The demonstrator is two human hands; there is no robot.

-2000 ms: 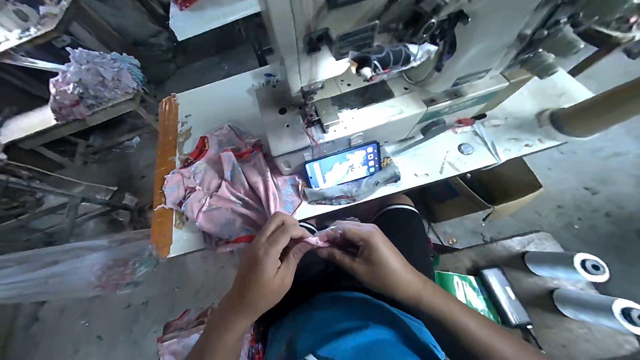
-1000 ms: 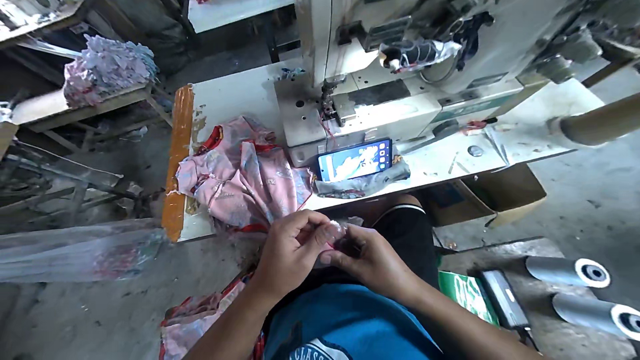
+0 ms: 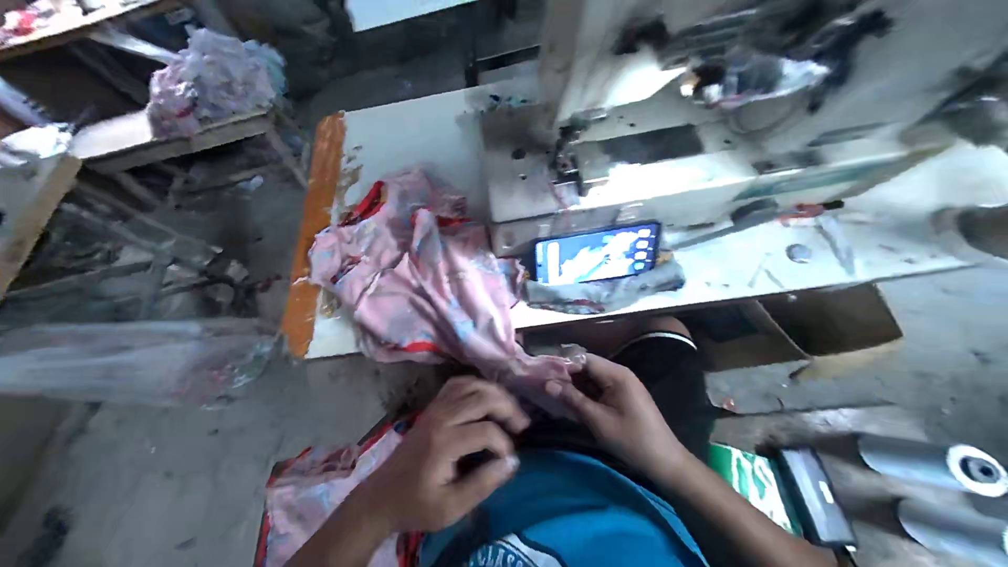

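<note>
A pink patterned garment with red trim (image 3: 417,276) lies on the left end of the white sewing table and hangs over its front edge. My right hand (image 3: 610,402) pinches the hanging end of the pink cloth between thumb and fingers, beside a small clear scrap. Left of it, my left hand (image 3: 461,449) is blurred, with fingers curled apart and nothing visible in them. A smartphone (image 3: 597,253) with a lit screen leans on a grey cloth bundle (image 3: 606,291) in front of the sewing machine (image 3: 630,169).
More pink cloth with red edging (image 3: 323,488) lies low at left, by my left forearm. An open cardboard box (image 3: 835,323) stands under the table. Grey cylinders (image 3: 929,465) and a green packet (image 3: 752,480) sit at lower right. A heap of cloth scraps (image 3: 216,79) rests on a bench.
My hands, together at the small piece of cloth before, are now apart. The left one has come off the cloth, while the right one still pinches it. The garment's end now stretches to my right hand.
</note>
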